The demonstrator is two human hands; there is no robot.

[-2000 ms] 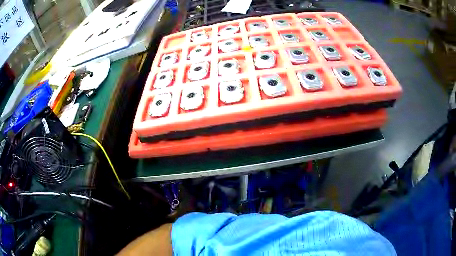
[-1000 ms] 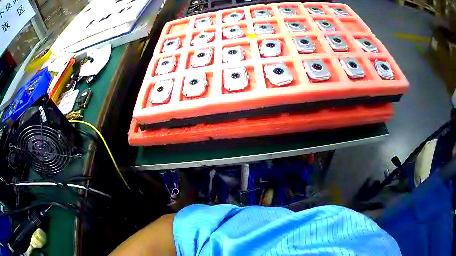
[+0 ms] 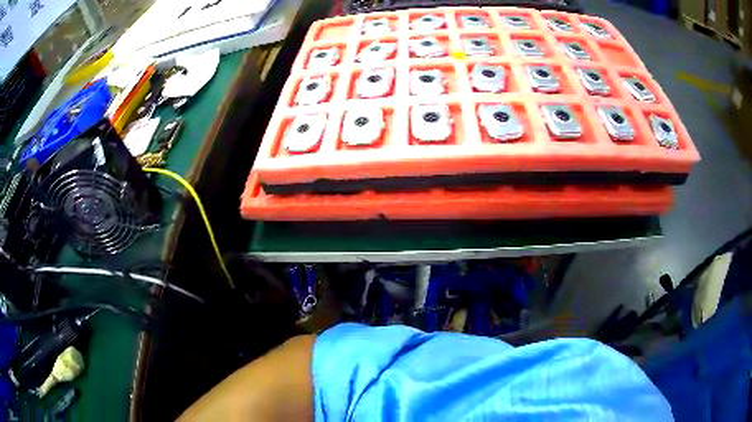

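A pink-red foam tray (image 3: 478,157) lies in front of me on a side stand. It holds rows of silver watch housings (image 3: 501,120), each with a dark round spot in its middle. The back left compartment holds no watch. A second red foam layer (image 3: 462,206) lies under it, with a dark layer between. My upper arm in a light blue sleeve (image 3: 486,375) crosses the bottom of the view. Both my hands are out of the picture.
The green bench (image 3: 107,346) is at the left with a black round fan (image 3: 97,210), a blue bin (image 3: 70,124), cables, a yellow wire (image 3: 198,206) and a cream-coloured tool (image 3: 62,369). White papers (image 3: 194,29) lie behind. A dark blue chair or cloth is at the right.
The view has shifted, so the tray, the fan and my sleeve sit farther right in the picture. The tray and fan also sit higher. No watch has visibly moved.
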